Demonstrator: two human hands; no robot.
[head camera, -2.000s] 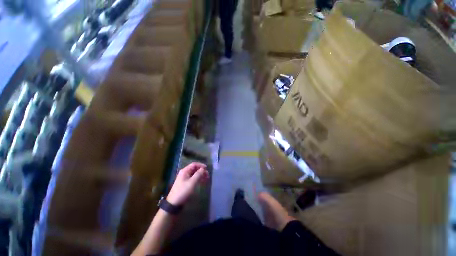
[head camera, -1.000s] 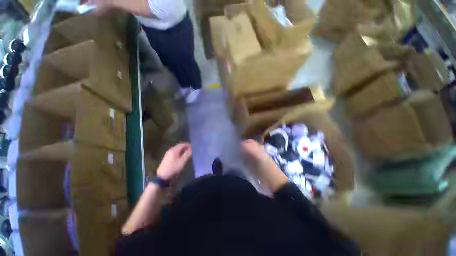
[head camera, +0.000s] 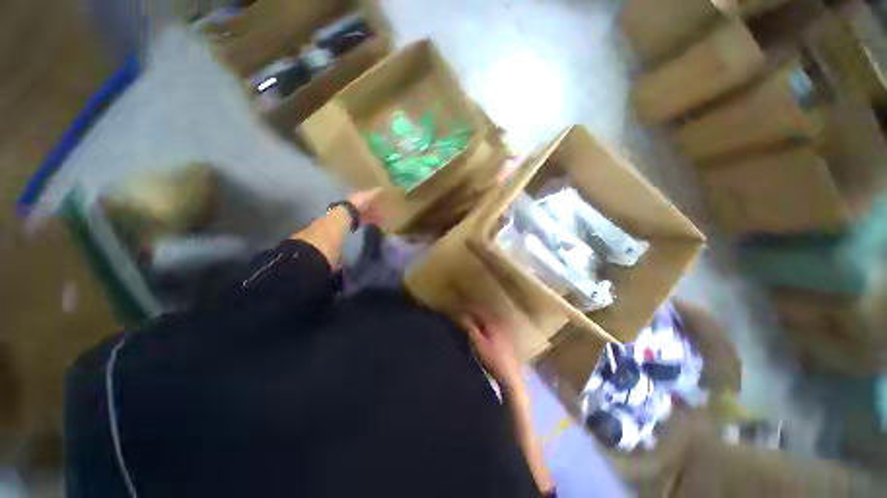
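An open tan carton (head camera: 671, 255) holds several silvery-white bagged parts (head camera: 574, 243). My right hand (head camera: 494, 345) is against its near side, low down; the image is too blurred to tell whether it grips. A smaller open carton (head camera: 340, 141) to its left holds bright green packets (head camera: 418, 148). My left hand (head camera: 368, 206) is at this carton's near side, with its fingers partly hidden and blurred. The two cartons stand close together.
A round cardboard bin (head camera: 715, 350) of white and black parts (head camera: 642, 379) lies at lower right. A carton with black items (head camera: 306, 63) is at the top. More cartons (head camera: 768, 126) stand at right. A blue edge (head camera: 83, 131) shows at upper left.
The view has swung away from the carton row and aisle. The green-packet carton and white-packet carton have come into view, and both hands, seen in front of my body before, are now at them.
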